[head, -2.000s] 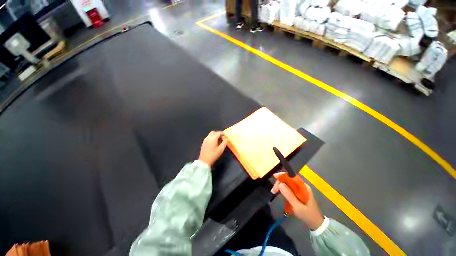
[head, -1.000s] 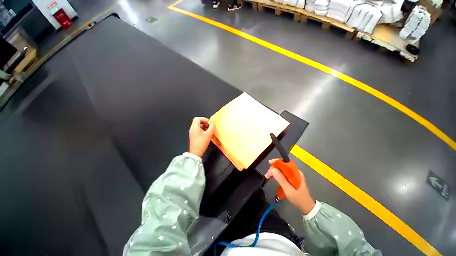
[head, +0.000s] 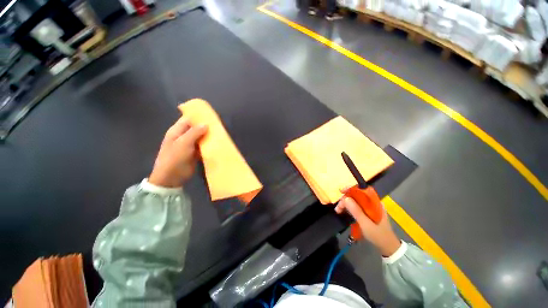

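My left hand point(head: 175, 150) grips a bent orange cut panel point(head: 223, 156) by its left edge, above the black table and left of the right-hand stack. The right-hand stack of cut panels point(head: 336, 157) lies at the table corner, its top pale yellow-orange. My right hand point(head: 371, 221) holds scissors point(head: 368, 203) with orange handles; the dark blades point up and left over the stack. I cannot tell if the blades touch it. A blue cord point(head: 334, 267) hangs from the scissors. A deeper orange left-hand stack point(head: 51, 283) stands at the lower left, cut off by the picture edge.
The black cutting table point(head: 108, 156) extends forward and left. Clear plastic film point(head: 255, 277) lies at its near edge. Beyond it are a yellow floor line point(head: 384, 73) and a pallet of white bundles point(head: 462, 27). A person's feet point(head: 324, 12) show at the top.
My left hand has moved left from the right-hand stack, now with a panel in it. The right hand still holds the scissors over the stack. The view has shifted, and the left-hand stack shows again.
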